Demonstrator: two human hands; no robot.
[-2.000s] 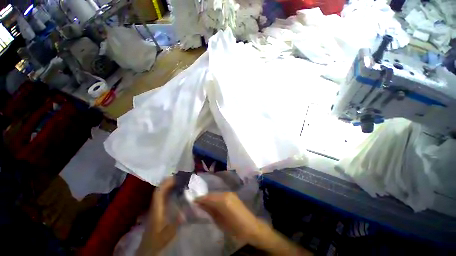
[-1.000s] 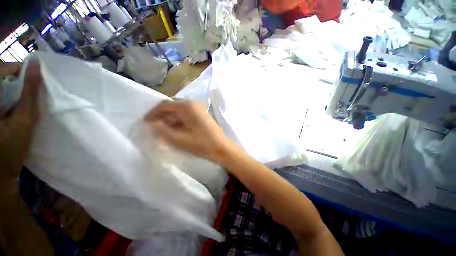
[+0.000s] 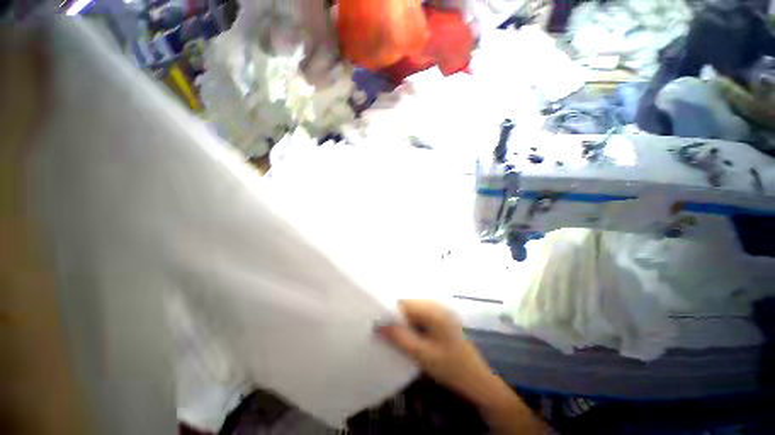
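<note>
A large white fabric panel [image 3: 255, 280] hangs stretched across the left half of the view, blurred by motion. My right hand [image 3: 429, 340] grips its lower right edge, in front of the sewing table's front edge. A brownish blur along the far left edge looks like my left arm or hand [image 3: 21, 195]; its fingers cannot be made out. The panel's upper end reaches the top left corner, where what holds it is unclear.
The white sewing machine [image 3: 595, 183] with a blue stripe stands at right. A pleated white pile [image 3: 578, 289] lies under its arm. White fabric heaps [image 3: 280, 76] and orange-red bags [image 3: 382, 34] are behind. Another person's dark-clothed part [image 3: 705, 51] shows at upper right.
The view has swung right, so the machine appears further left. The panel came up from my lap and is now spread out; my right hand has moved to its right edge.
</note>
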